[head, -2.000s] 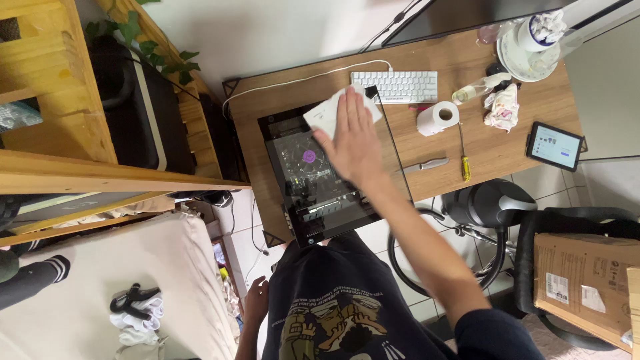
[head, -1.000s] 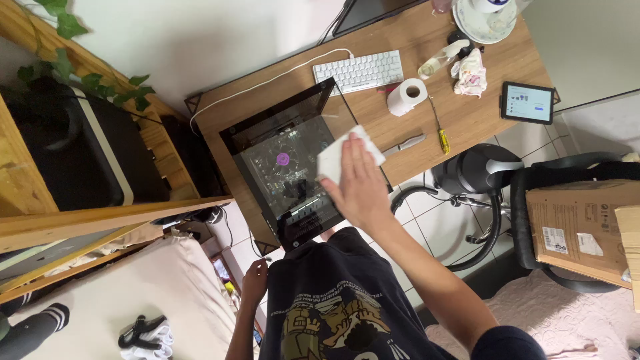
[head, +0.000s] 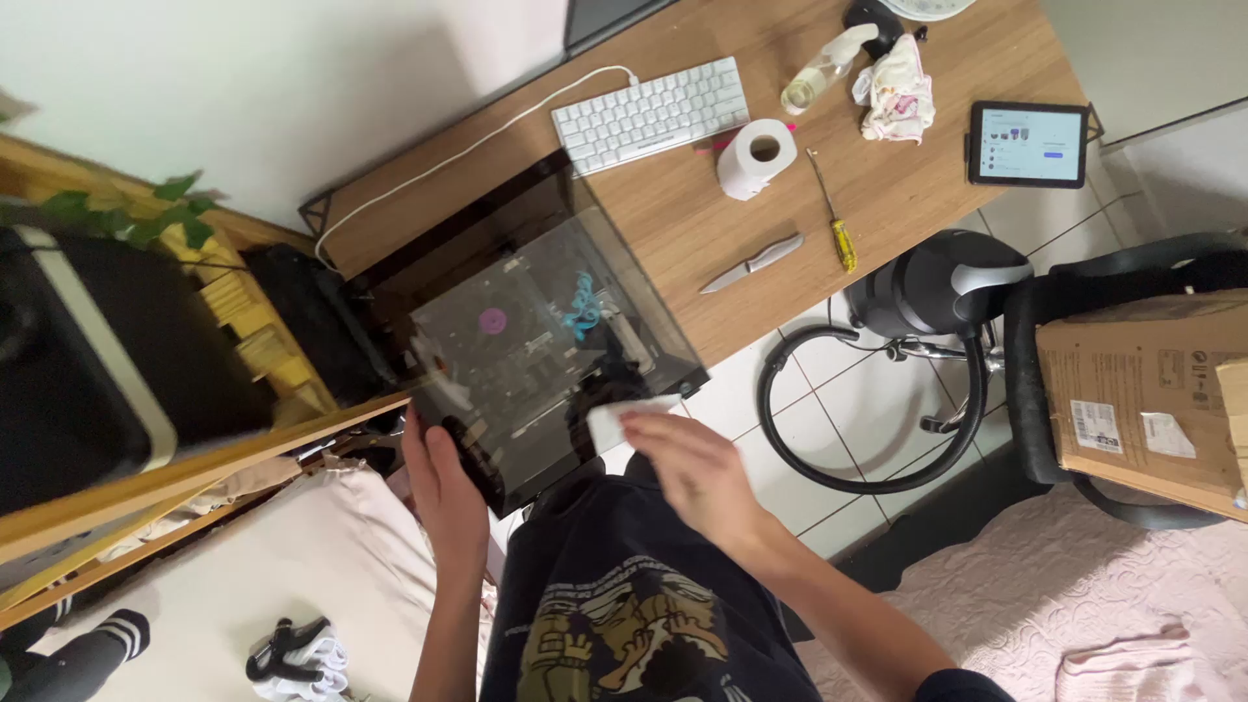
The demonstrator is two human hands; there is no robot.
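A black computer case with a dark glass side panel [head: 526, 341] lies on the wooden desk, and its inner parts show dimly through the glass. My right hand [head: 692, 468] holds a folded white paper towel [head: 624, 419] at the case's near right edge. At the near left edge, my left hand [head: 448, 487] is raised with its palm toward the case; whether it touches the case cannot be told. A roll of white paper [head: 738, 175] stands right of the case, beyond a knife [head: 753, 263] and a yellow-handled screwdriver [head: 842, 239].
A white keyboard [head: 653, 115], a spray bottle [head: 817, 83], a crumpled cloth [head: 899, 93] and a tablet [head: 1028, 144] are on the desk. A vacuum cleaner [head: 936, 283] stands on the tiled floor near a chair bearing a cardboard box [head: 1141, 390]. Wooden shelving [head: 195, 468] is at left.
My right hand has moved with the paper towel from the top of the glass to its near edge. My left hand has come up from beside my body to the case's left side.
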